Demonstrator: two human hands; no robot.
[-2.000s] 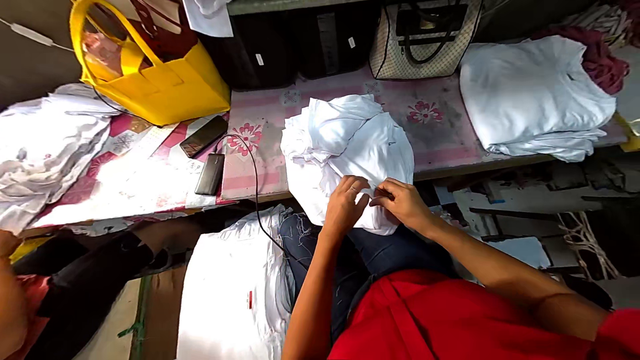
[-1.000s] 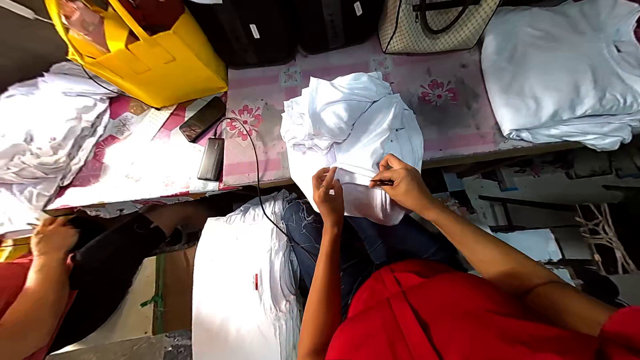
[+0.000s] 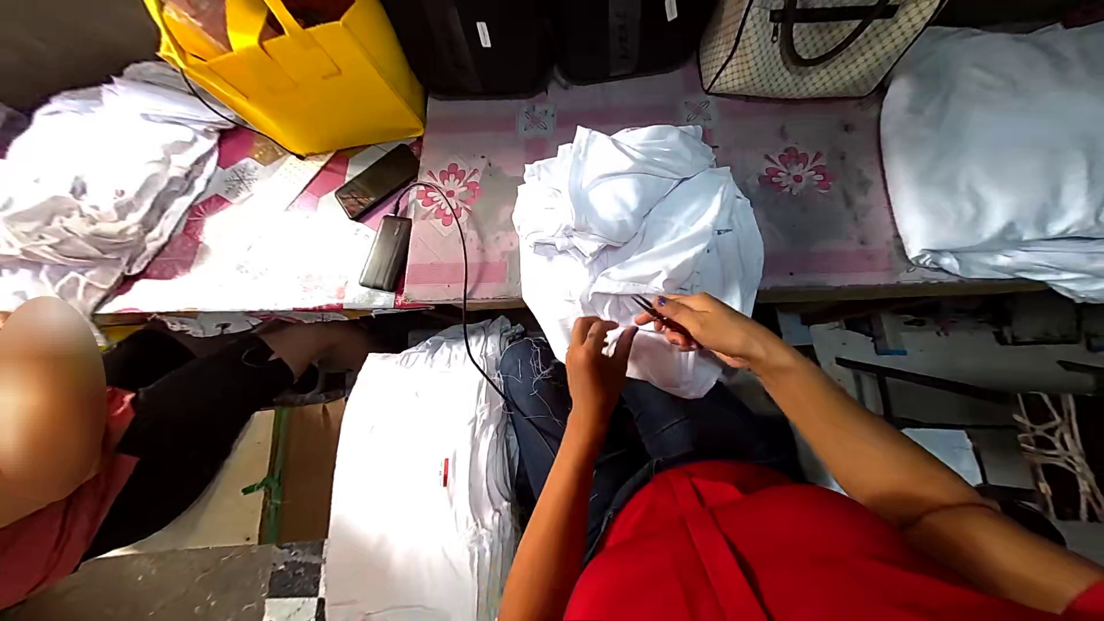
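A bunched white garment [image 3: 638, 207] lies over the table's front edge and hangs down onto my lap. My right hand [image 3: 699, 328] holds a small dark pointed tool, perhaps thread snips [image 3: 649, 309], with its tips directed up and left over the cloth. Just left of it, my left hand [image 3: 597, 354] is at the lower part of the garment, thumb and fingers bent; whether cloth is pinched between them cannot be told. Loose threads lie on my jeans. A tall stack of folded white garments [image 3: 405, 483] stands beside my left leg.
On the table [image 3: 828, 233] are a yellow bag [image 3: 345, 86], a phone [image 3: 377, 181], a cabled power bank [image 3: 386, 253], a patterned handbag [image 3: 793, 60], a left white garment pile [image 3: 95, 190] and a right one [image 3: 1000, 155]. Another person sits at the left. The cable hangs over the edge.
The dark tool in my right hand now points up and left, off the cloth's lower edge. A second ago both hands were at that edge. The other person's hand has left the left pile.
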